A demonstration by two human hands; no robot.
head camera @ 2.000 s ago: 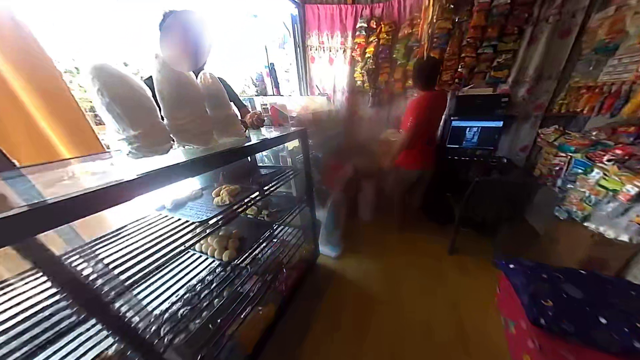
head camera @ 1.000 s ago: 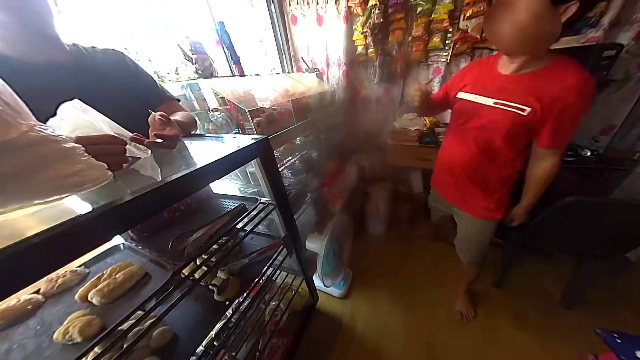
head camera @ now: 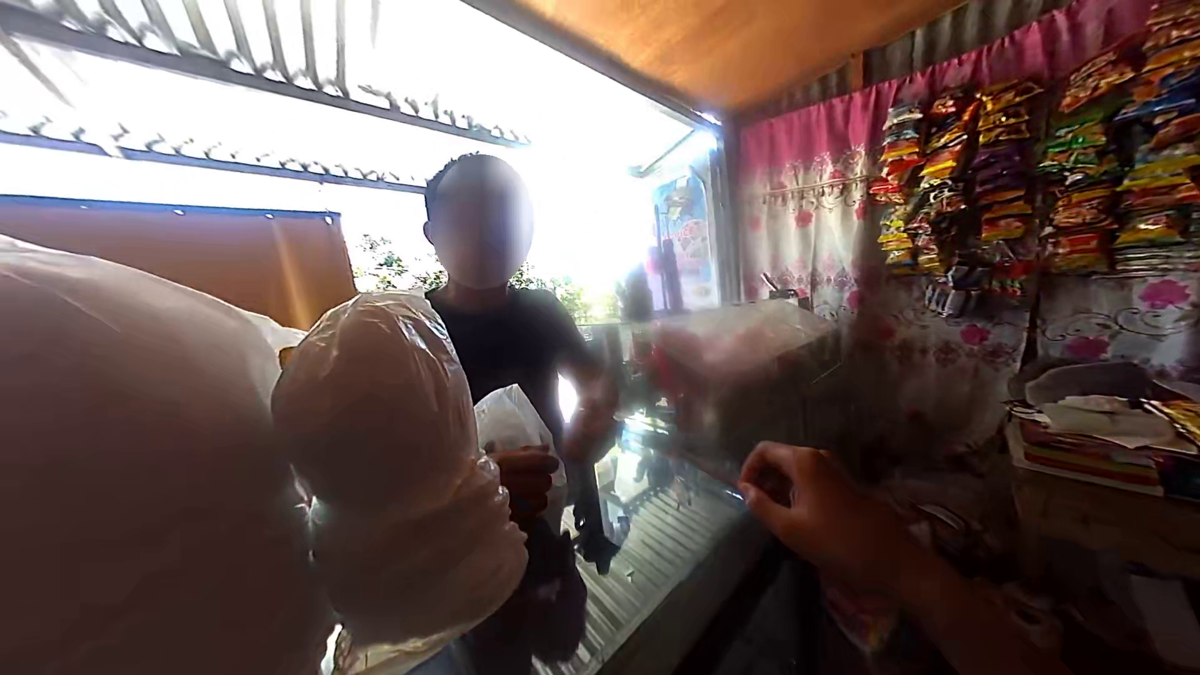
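My right hand reaches in from the lower right above the near edge of the glass-topped display case. Its fingers are curled, and no object can be made out in them. Of my left hand nothing shows. Across the case stands a person in a dark shirt. That person's hand holds a small white plastic bag; the other arm is blurred. Large filled plastic bags stand at the left, partly hiding the person.
Snack packets hang in strips before a floral curtain. A blurred clear-covered box is beyond the case. Papers or books lie stacked at the right. An orange-brown panel hangs outside.
My right hand has come into view. The view has swung up and left, so the co-worker in red and the bread trays are out of sight.
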